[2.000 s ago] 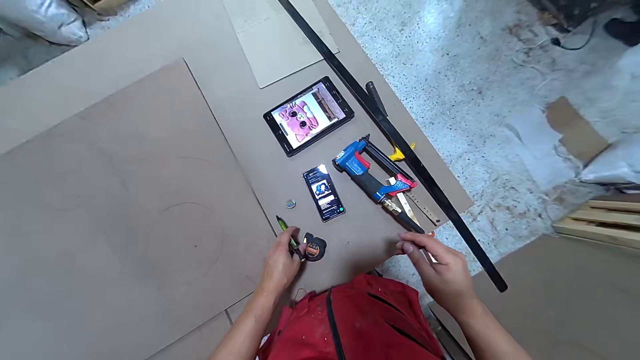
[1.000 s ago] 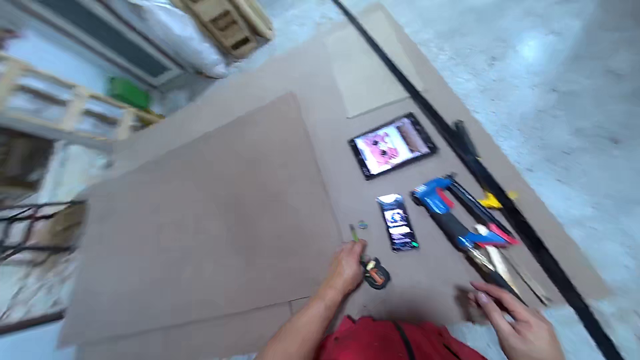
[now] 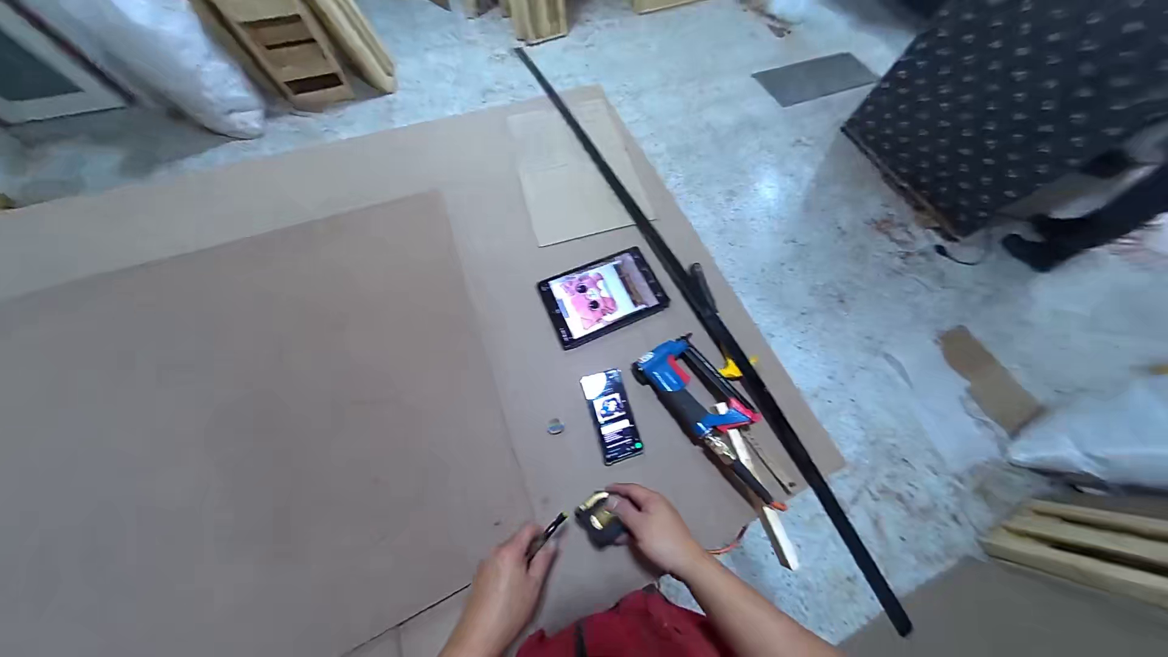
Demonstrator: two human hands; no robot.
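My left hand (image 3: 511,579) holds a slim dark pen-like tool (image 3: 547,534), its tip pointing up and right over the board. Just right of it, my right hand (image 3: 652,529) grips a tape measure (image 3: 599,518) with a dark case and a yellowish part. Above the hands lie a small round item (image 3: 556,426) and a smartphone (image 3: 612,416) with a lit screen. Farther up is a tablet (image 3: 602,297) showing a pink cartoon-like figure. A blue and black pneumatic stapler (image 3: 684,388) lies right of the phone, beside a long black strip (image 3: 657,242).
A large brown sheet (image 3: 274,411) covers the left of the work surface. A pale sheet (image 3: 579,187) lies at the far end. A wood stick (image 3: 777,537) juts past the right edge. On the floor stand a dark patterned piece (image 3: 1013,109), wooden frames (image 3: 1086,547) and a person's legs (image 3: 1095,224).
My right hand has moved left and taken hold of the tape measure, which lay by my left hand before. The view has shifted.
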